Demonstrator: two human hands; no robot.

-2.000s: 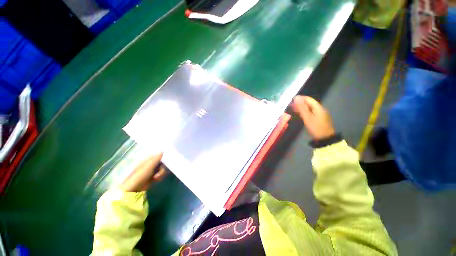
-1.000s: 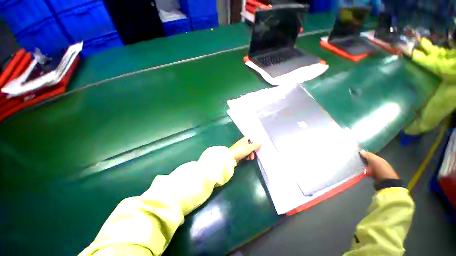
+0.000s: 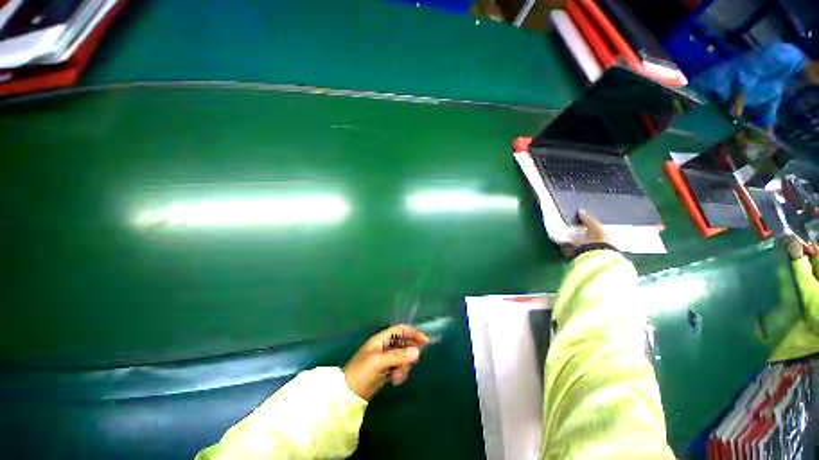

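Observation:
An open laptop (image 3: 594, 184) with a dark screen sits on white foam (image 3: 639, 239) and a red tray at the right. My right hand (image 3: 588, 234) grips its front edge near the left corner, thumb on the grey base; the fingers are partly hidden. My right sleeve crosses over the closed laptop (image 3: 541, 331), which lies on a white sheet (image 3: 512, 377) at lower right and is mostly hidden. My left hand (image 3: 388, 359) is raised over the bench left of it, fingertips pinched on a small clear strip (image 3: 407, 310) with dark marks, blurred.
The green bench (image 3: 269, 278) runs across the view. Red trays with white sheets (image 3: 45, 45) stand at top left. More red trays (image 3: 611, 40) are stacked behind the open laptop. Another open laptop (image 3: 717, 193) and another person's sleeve (image 3: 804, 301) are at the right.
My right hand has left the closed laptop and moved forward to the open one. My left hand has let go of the white sheet. The view has turned, and the closed laptop appears lower.

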